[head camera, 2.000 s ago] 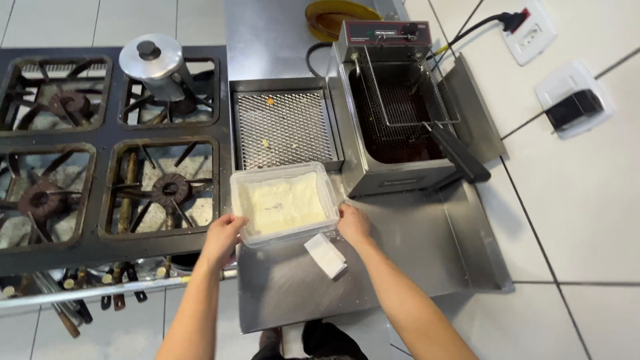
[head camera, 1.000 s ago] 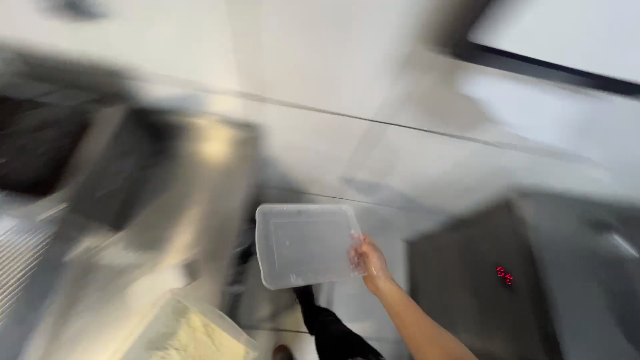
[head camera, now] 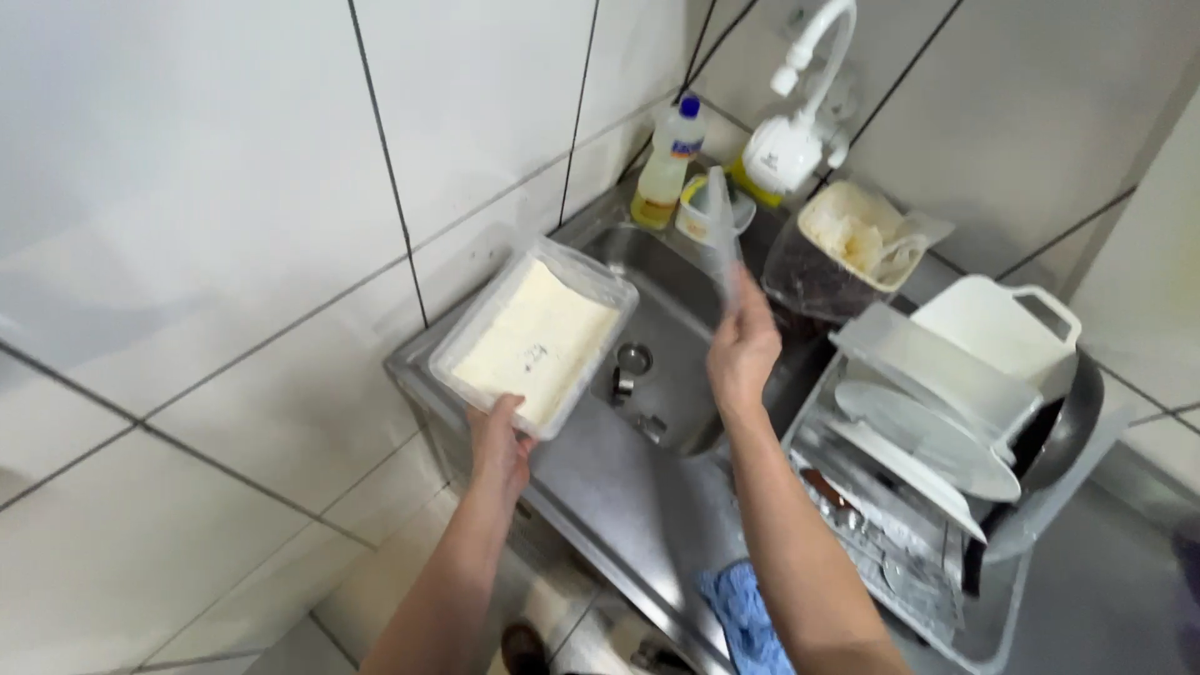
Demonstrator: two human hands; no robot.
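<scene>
My left hand (head camera: pixel 502 441) grips the near edge of a rectangular clear plastic container (head camera: pixel 614 323) that holds a pale yellow, flat mass. The container is over the left end of a steel sink counter. In my right hand (head camera: pixel 745 347) is a translucent plastic lid (head camera: pixel 720 220), held nearly edge-on above the steel sink basin (head camera: pixel 675 300). In the basin lie small metal pieces (head camera: pixel 623 382) near the drain.
A dish rack (head camera: pixel 1012 600) with plates, a white cutting board (head camera: pixel 984 323) and a pan stands at the right. Behind the sink are a detergent bottle (head camera: pixel 667 169), a white faucet (head camera: pixel 787 150) and a lined waste bin (head camera: pixel 844 253). A blue cloth (head camera: pixel 745 609) lies at the counter's front edge.
The view has swung from the stove and fryer to the sink. Both hands held the container's sides at first; now the left hand alone holds it, and the right hand holds the lid.
</scene>
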